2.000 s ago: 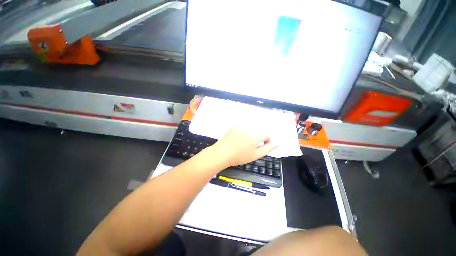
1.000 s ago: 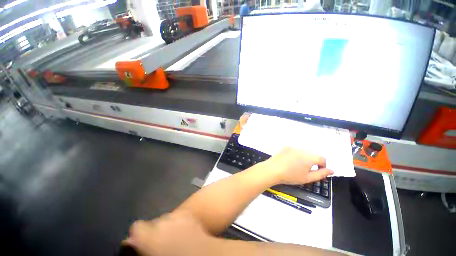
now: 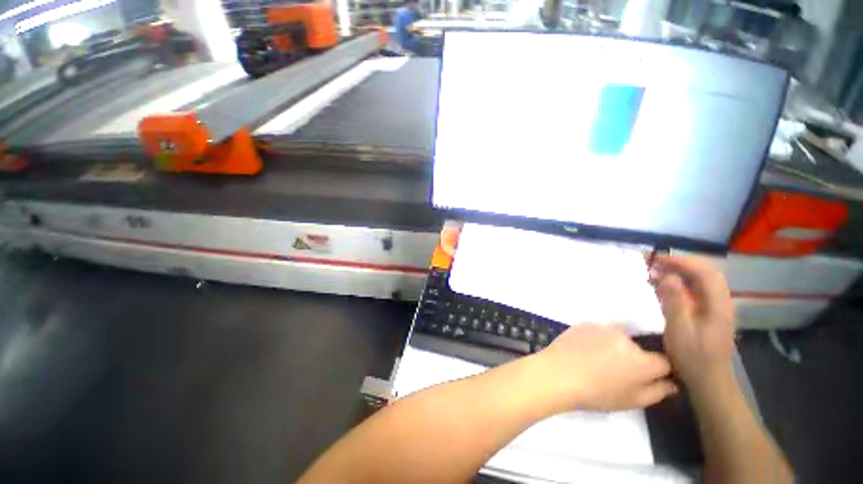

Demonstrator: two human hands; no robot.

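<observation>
White paper sheets (image 3: 549, 274) lie over the upper edge of the black keyboard (image 3: 483, 326) on the white console shelf (image 3: 577, 444). My left hand (image 3: 615, 367) is bare, with curled fingers, over the keyboard's right end; its palm side is hidden. My right hand (image 3: 695, 307) is bare and raised beside the papers' right edge, its bent fingertips at the knobs below the monitor (image 3: 606, 137). Whether either hand grips something cannot be told. The mouse and the yellow item with the pen are hidden by my hands and forearms.
The cutting table (image 3: 218, 241) with a red stripe runs behind the console. The grey gantry beam (image 3: 284, 90) with its orange housing (image 3: 199, 144) crosses it. An orange-red box (image 3: 795, 222) is right of the monitor. A person in blue (image 3: 407, 25) is far behind.
My right hand has left my left forearm and moved up to the knobs. My left hand has slid off the papers towards the keyboard's right front. The view has shifted.
</observation>
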